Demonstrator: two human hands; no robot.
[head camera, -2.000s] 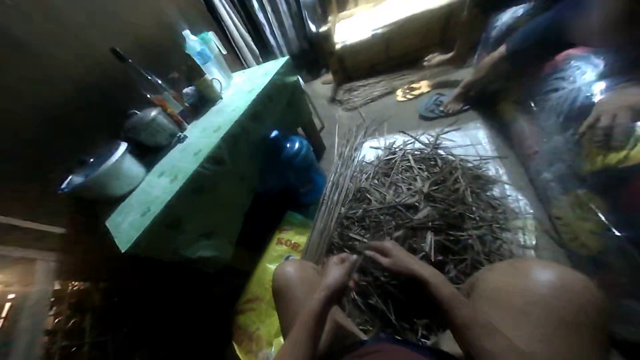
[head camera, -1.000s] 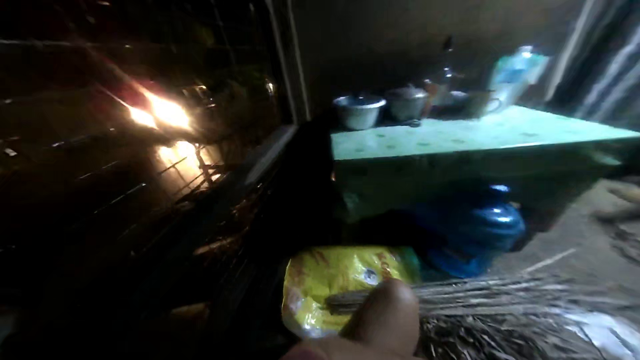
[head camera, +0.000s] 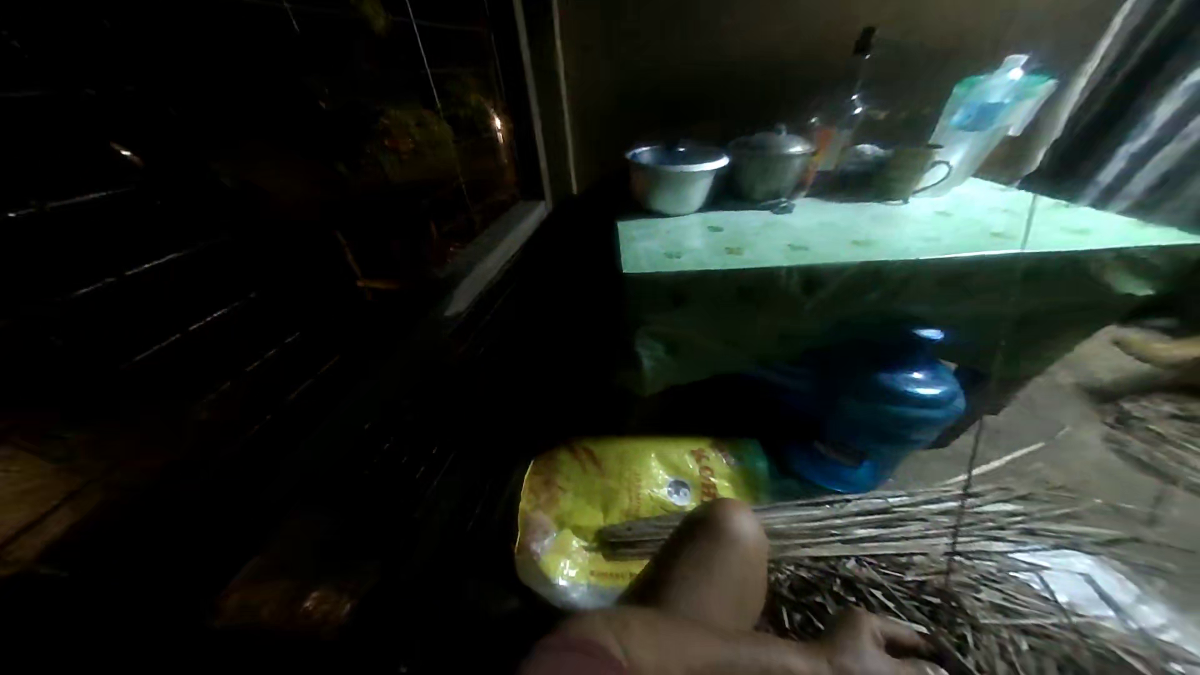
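My left hand (head camera: 877, 642) is low in the view, at the edge of a heap of dry, narrow plant strips (head camera: 980, 605). Its fingers are partly cut off by the bottom edge, and whether they hold a strip cannot be made out. The left forearm lies across beside my bent knee (head camera: 727, 553). Beyond the knee runs a bundle of long dry stalks (head camera: 872, 525), its near end over a yellow plastic sack (head camera: 600, 483) bearing writing. My right hand is out of view.
A blue water jug (head camera: 881, 412) stands by a table with a green patterned cover (head camera: 816, 234). On the table are a metal pot (head camera: 677, 178), a lidded pot (head camera: 771, 164), a bottle, a mug (head camera: 905, 173) and a pitcher (head camera: 989, 122). A person's foot (head camera: 1158, 347) is at right.
The view has swung far to the left. Two seconds ago both my hands were together over the heap; now only the left shows, low at the heap.
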